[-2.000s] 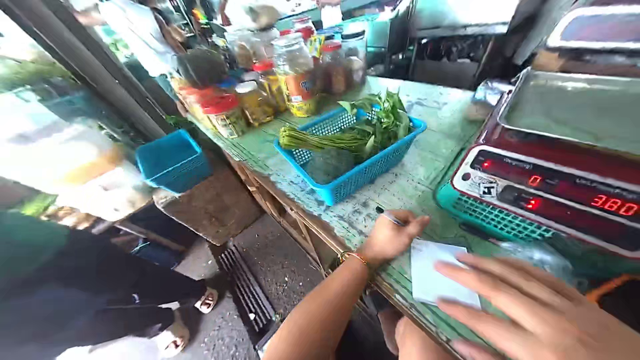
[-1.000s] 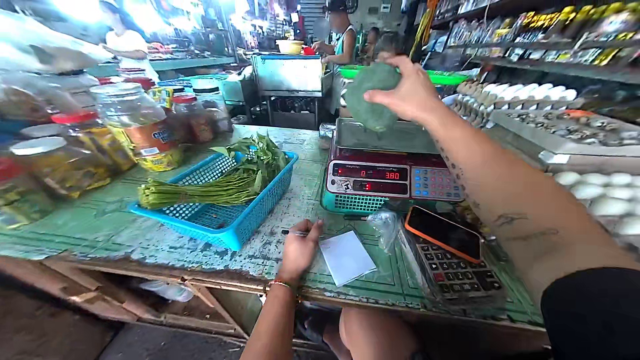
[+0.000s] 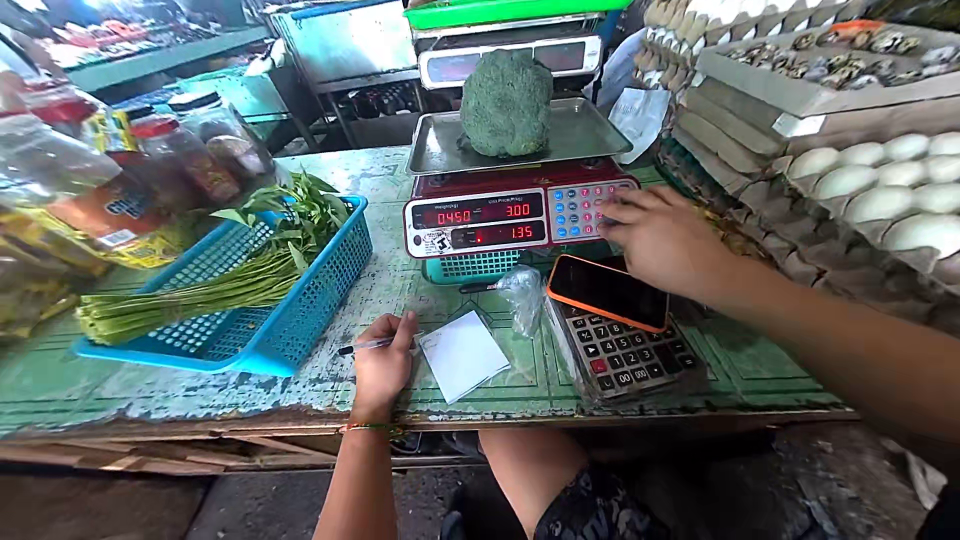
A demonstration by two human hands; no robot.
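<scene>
A head of broccoli point(image 3: 507, 103) rests on the metal pan point(image 3: 589, 133) of a red digital scale point(image 3: 480, 217), whose displays are lit. My right hand point(image 3: 667, 236) is at the scale's keypad point(image 3: 589, 208), fingertips over its right-hand keys. A pen point(image 3: 367, 346) is held in my left hand point(image 3: 386, 360), which lies on the green counter beside a small stack of white paper point(image 3: 464, 356). To the left, a blue plastic basket point(image 3: 315, 315) holds a bundle of long green stems point(image 3: 187, 296) and leafy greens point(image 3: 289, 217).
An orange-cased phone point(image 3: 607, 291) lies on a large calculator point(image 3: 630, 356), close under my right forearm. Crumpled clear plastic point(image 3: 521, 296) lies near the scale. Plastic jars point(image 3: 180, 154) crowd the left. Trays of white eggs point(image 3: 892, 184) and a carton of small speckled eggs point(image 3: 847, 64) stand at right.
The broccoli, in my right hand one second ago, now sits on the scale pan, and that hand is at the keypad. The scale's readings have changed. The view has turned since two seconds ago.
</scene>
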